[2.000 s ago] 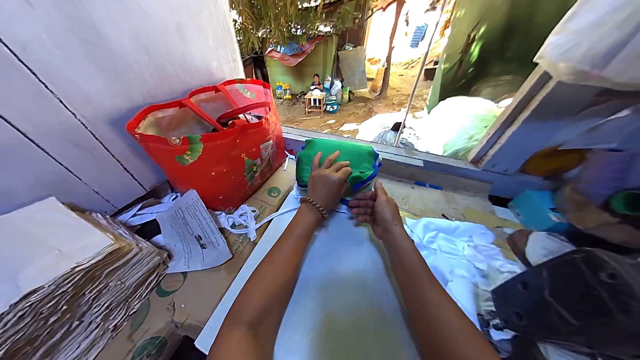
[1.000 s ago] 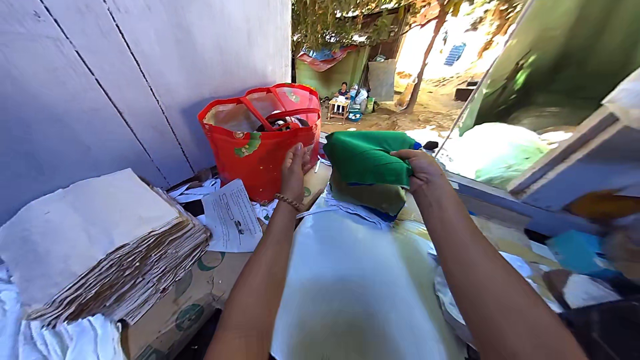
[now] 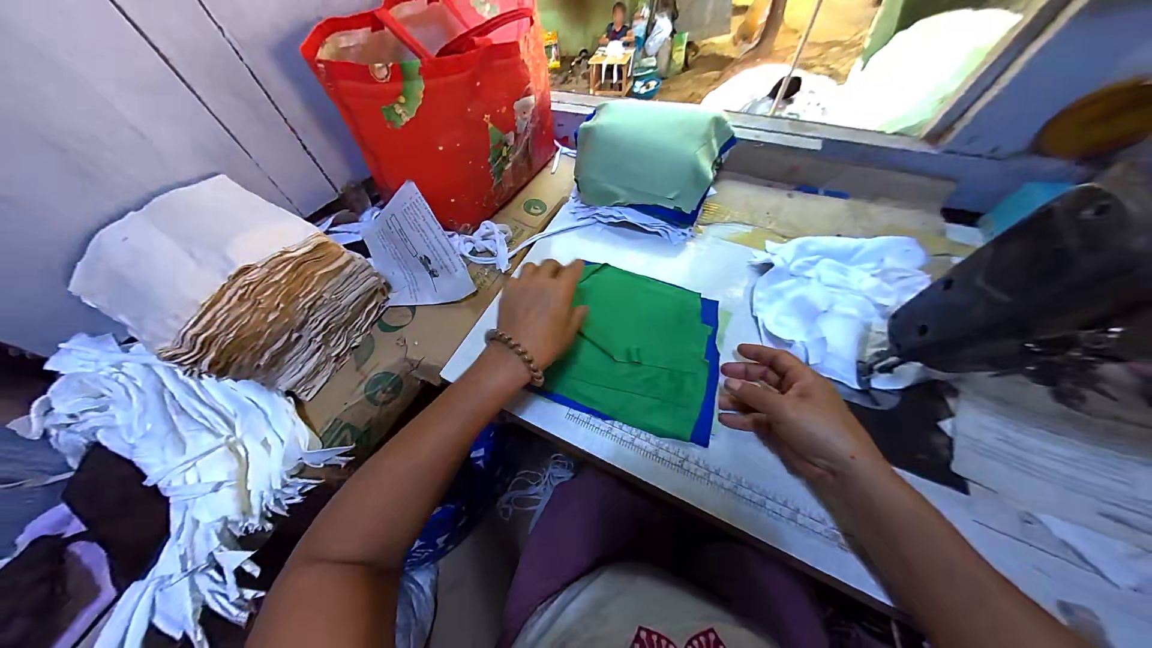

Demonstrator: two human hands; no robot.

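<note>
Green fabric pieces (image 3: 643, 351) lie flat on the white sewing table, with blue fabric (image 3: 708, 396) showing at their right and lower edges. My left hand (image 3: 542, 310), with a beaded bracelet at the wrist, rests on the left edge of the green fabric, fingers pointing away. My right hand (image 3: 783, 400) hovers just right of the blue edge, fingers spread and holding nothing. Behind them stands a folded stack of fabric with a pale green piece (image 3: 652, 155) on top and blue beneath. A printed ruler scale (image 3: 684, 459) runs along the table's front edge.
A sewing machine (image 3: 1035, 279) stands at the right, beside crumpled white cloth (image 3: 837, 292). At the left are a red bag (image 3: 450, 117), a printed paper sheet (image 3: 418, 247), stacked fabric pieces (image 3: 270, 288) and white cloth strips (image 3: 198, 459). Beyond the window a person sits outdoors.
Green fabric that my right hand held over the stack one second ago now lies on the table nearer me. The stack's top now shows pale green. The view has tilted down.
</note>
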